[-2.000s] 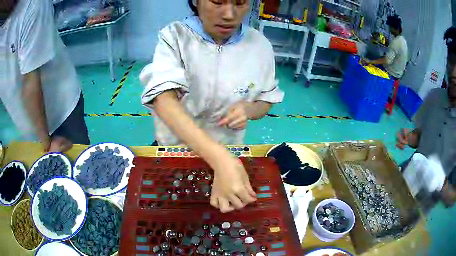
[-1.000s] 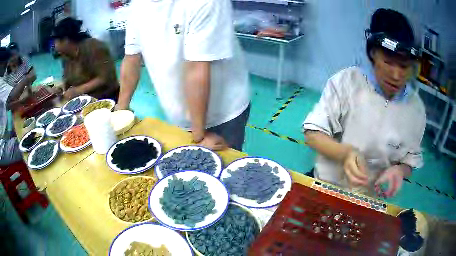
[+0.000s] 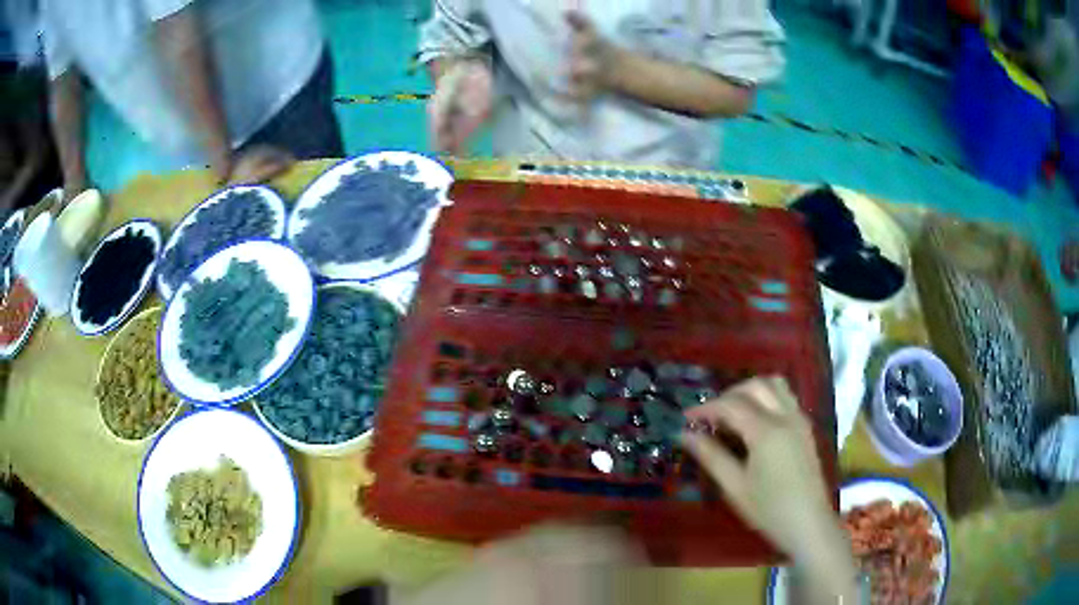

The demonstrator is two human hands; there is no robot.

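Observation:
The dark-red tray [image 3: 408, 485] lies in front of me, with two keyboard-like fields of holes and small teal bars in some slots. Shiny and dark discs [image 3: 627, 402] lie scattered over both fields. My right hand [image 3: 763, 455] is over the lower right of the near field, fingers bent down at the discs; whether it holds one cannot be told. My left hand [image 3: 550, 567] is a blur at the tray's near edge, partly cut off by the picture's bottom edge; its fingers cannot be made out.
Plates and bowls of teal [image 3: 234, 321], grey-blue [image 3: 367, 219], black [image 3: 116, 278] and yellowish pieces [image 3: 215, 511] stand left. Right are a lilac cup [image 3: 917, 405], a cardboard box [image 3: 952, 473] and a plate of orange-red pieces [image 3: 893, 550]. A person [image 3: 603, 71] stands across the table.
The view swung left, then back right and downward. My two hands, unseen before, are now at the tray. The opposite person's hand has left the tray.

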